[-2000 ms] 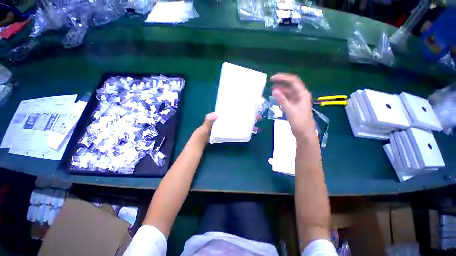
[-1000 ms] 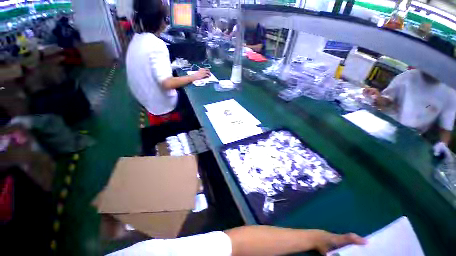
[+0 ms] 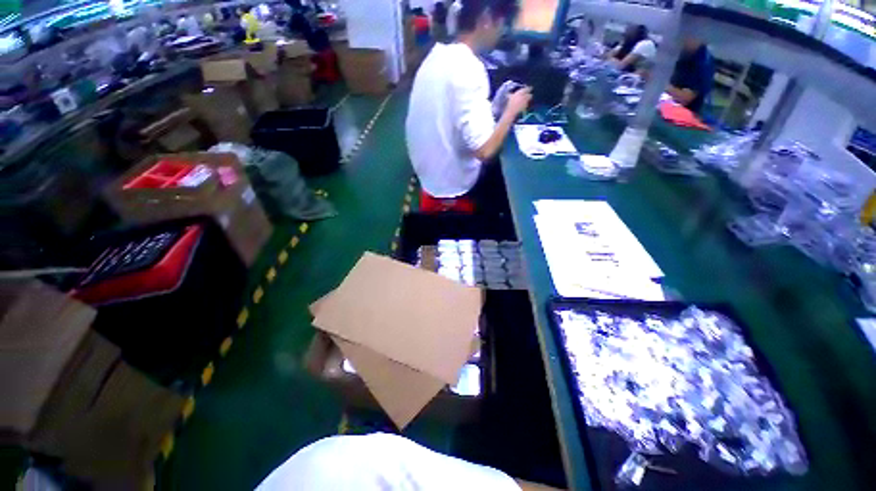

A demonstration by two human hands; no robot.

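Neither of my hands is in the picture; only a white sleeve shows at the bottom edge, with a sliver of forearm beside it. Nearest in front of me on the bench is a black tray (image 3: 567, 384) heaped with small shiny bagged parts (image 3: 672, 384). Printed sheets (image 3: 596, 251) lie just beyond the tray. The white insert is out of view.
An open carton (image 3: 336, 369) with raised brown flaps stands on the floor left of the bench (image 3: 528, 177), white items inside. A person (image 3: 451, 120) in a white top sits farther along. Black bins (image 3: 298, 139) and more cartons (image 3: 226, 201) stand at left.
The view has swung left and away from the work area. My left hand and the white insert have left the picture. The seated person's hands have risen from the bench, holding something small.
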